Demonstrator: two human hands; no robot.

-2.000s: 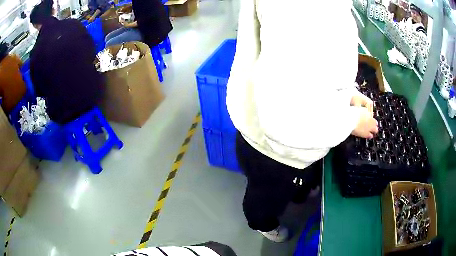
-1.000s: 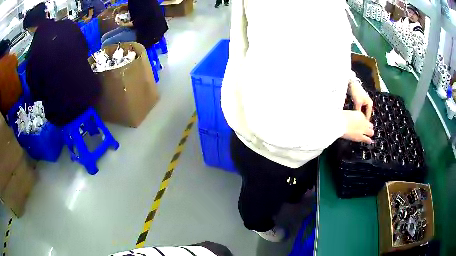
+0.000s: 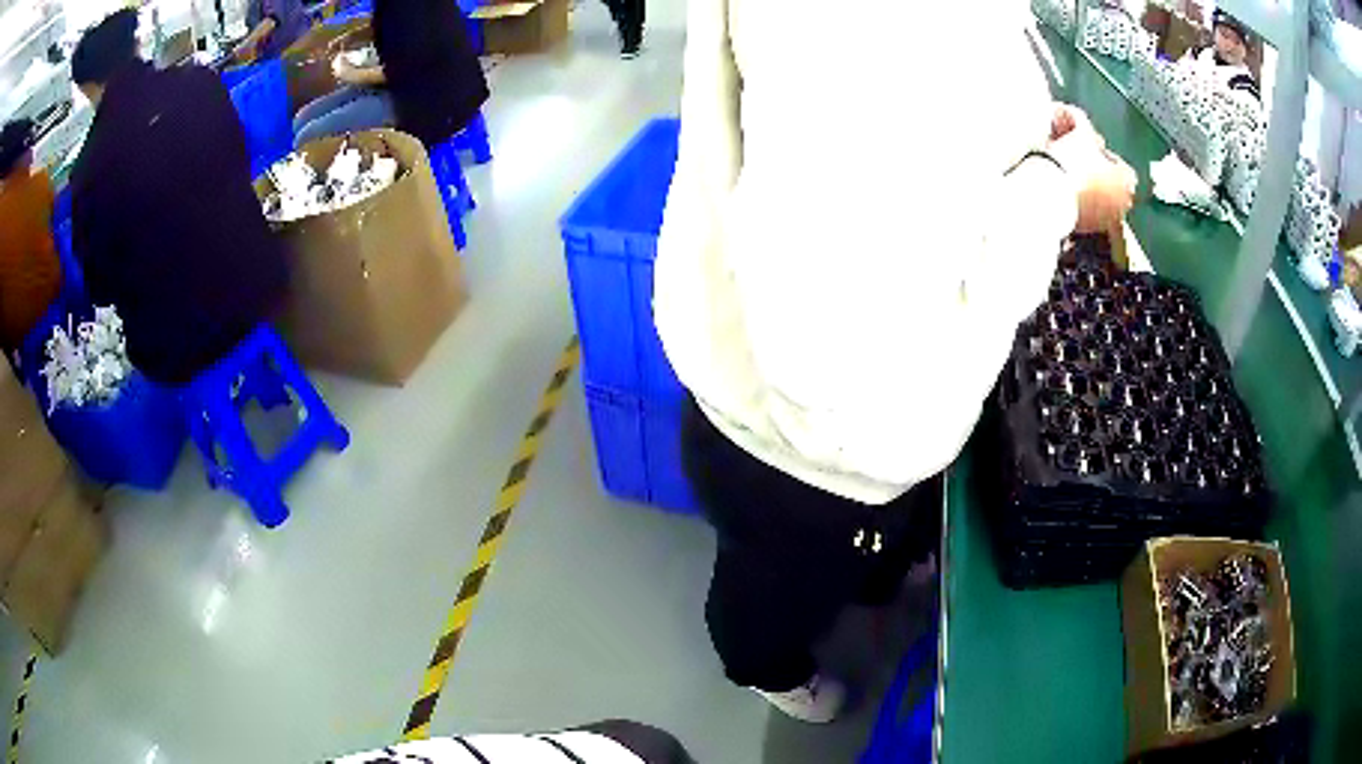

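Note:
Neither of my hands is in the picture. A striped black and white piece of clothing (image 3: 523, 746) shows at the bottom edge. Nearest in front, on the green bench (image 3: 1031, 672), stands an open cardboard parts box (image 3: 1138, 627) holding mixed silver, clear and dark modules (image 3: 1217, 642). Behind it lies a stack of black blister trays (image 3: 1068, 525); the top tray's pockets hold small dark parts with shiny spots. A person in a white top (image 3: 859, 254) stands at the bench, their hands (image 3: 1102, 187) beyond the far end of the trays.
Stacked blue bins (image 3: 620, 299) stand left of the person. A yellow-black line (image 3: 501, 552) runs along the floor. At left are seated workers (image 3: 172, 194), a blue stool (image 3: 269, 426) and a large carton (image 3: 374, 284) of white parts. A metal upright (image 3: 1282, 194) and rows of white parts stand at right.
The standing person's hands have moved from over the top tray to beyond its far end. A walking person's legs show more fully at the top. The view has shifted slightly.

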